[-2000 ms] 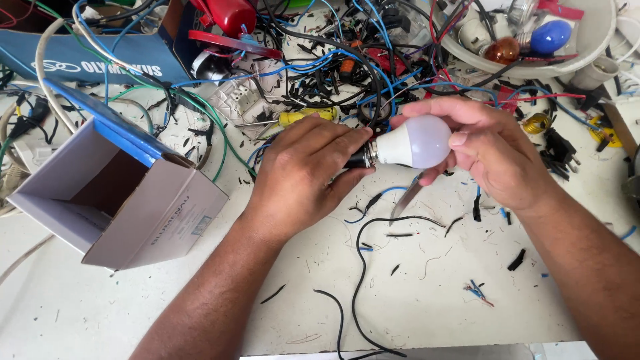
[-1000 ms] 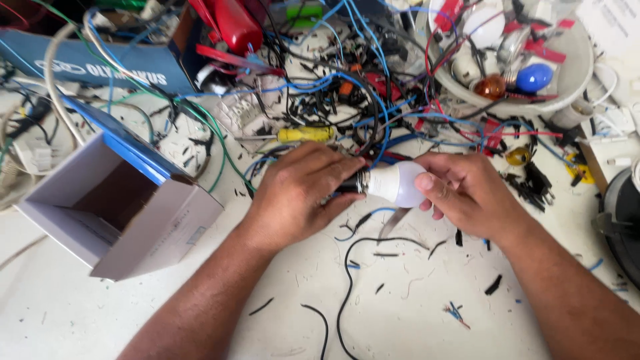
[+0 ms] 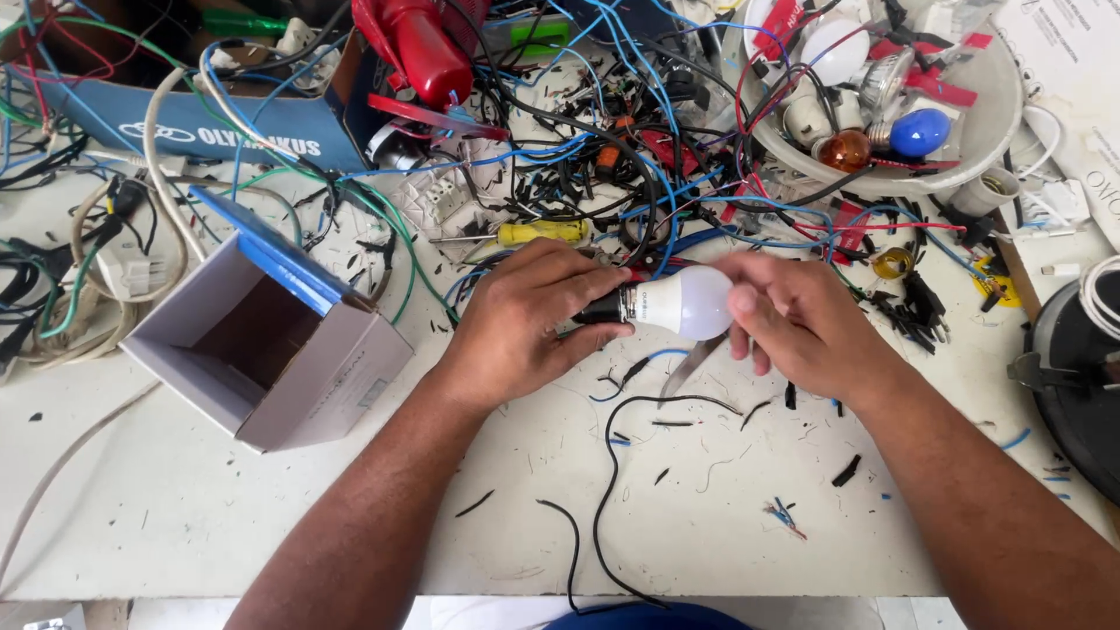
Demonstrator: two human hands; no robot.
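My left hand [image 3: 547,319] is closed around a black lamp socket [image 3: 605,308], just left of the view's middle. A white LED bulb [image 3: 682,303] sits in the socket's mouth, its frosted dome facing right. The fingers of my right hand [image 3: 779,319] are curled at the dome's right side; whether they touch it is unclear. A knife blade [image 3: 693,367] lies on the table below the bulb, its upper end hidden by the bulb and my right hand. Nearer to me runs a thin black wire [image 3: 604,472]. A yellow-handled screwdriver [image 3: 542,232] lies beyond my left hand.
An open cardboard box [image 3: 350,385] stands left of my left forearm. Behind it is a blue shoebox [image 3: 219,140] holding wires. Tangled wires and clippings spread across the back. A plastic basin [image 3: 919,179] of bulbs is at back right, and a black round object [image 3: 1072,385] at the right edge.
My right hand was wrapped around the bulb's dome two seconds ago; its fingers are now curled beside it. My left hand has kept its hold on the socket.
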